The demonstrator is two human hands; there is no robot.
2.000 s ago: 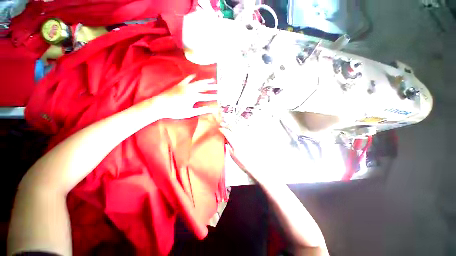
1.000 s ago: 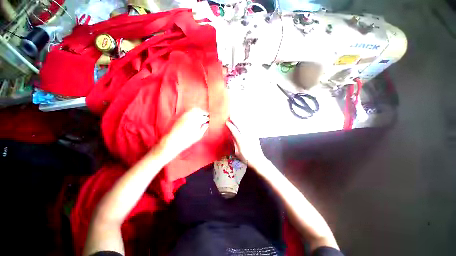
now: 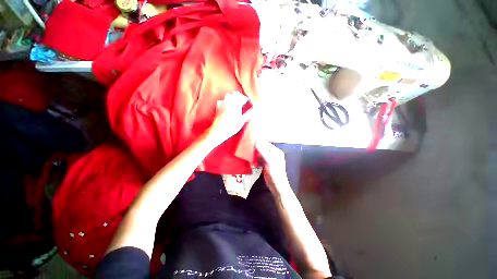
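A large red garment piece (image 3: 163, 92) lies over the left part of the white machine table and hangs towards the lap, orange where light hits. My left hand (image 3: 233, 111) is closed on its right edge, fingers pinching the cloth. My right hand (image 3: 271, 158) is lower, at the cloth's lower right corner by the table's front edge; its fingertips are partly hidden and seem to hold the edge. A pale patterned piece (image 3: 240, 184) hangs below the cloth between my hands. The cream sewing machine head (image 3: 381, 54) is behind to the right, its needle area washed out by glare.
Black-handled scissors (image 3: 331, 113) lie on the table under the machine arm. Red strips (image 3: 383, 122) hang at the table's right end. Red cut pieces (image 3: 76, 30) and a yellow round tin (image 3: 126, 5) are at upper left. A red bundle with white dots (image 3: 92, 210) is beside the lap.
The view has shifted. My left hand has gone from flat on the cloth by the needle to pinching the edge, now further up it. My right hand has drawn back to the table's front edge.
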